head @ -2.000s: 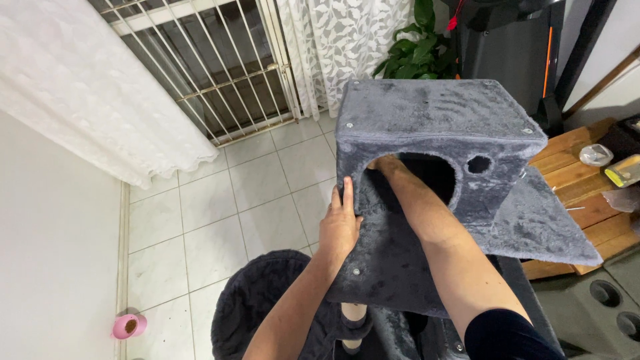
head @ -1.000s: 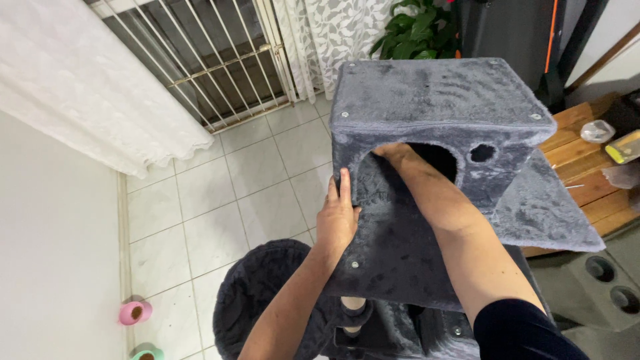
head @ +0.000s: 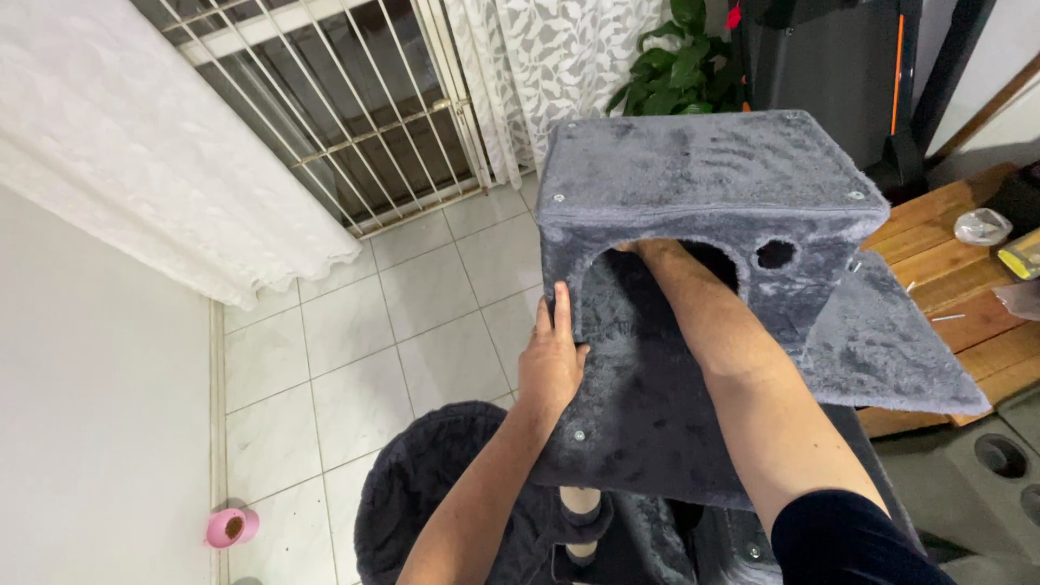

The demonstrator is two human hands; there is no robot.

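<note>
A cat tree covered in grey plush stands in front of me, its box-shaped cat house on top of a plush platform. My left hand rests against the house's left side near the arched opening, fingers pointing up. My right arm reaches through that opening; only part of my right hand shows at its upper left edge, and the fingers are hidden inside. Bolt heads show at the corners of the roof. A flat plush panel juts out at the right. Below on the left is a round plush basket.
A pink bowl with kibble is on the tiled floor by the left wall. A barred door, white curtains and a potted plant are behind. At right are a wooden pallet table and a grey sofa console with cup holders.
</note>
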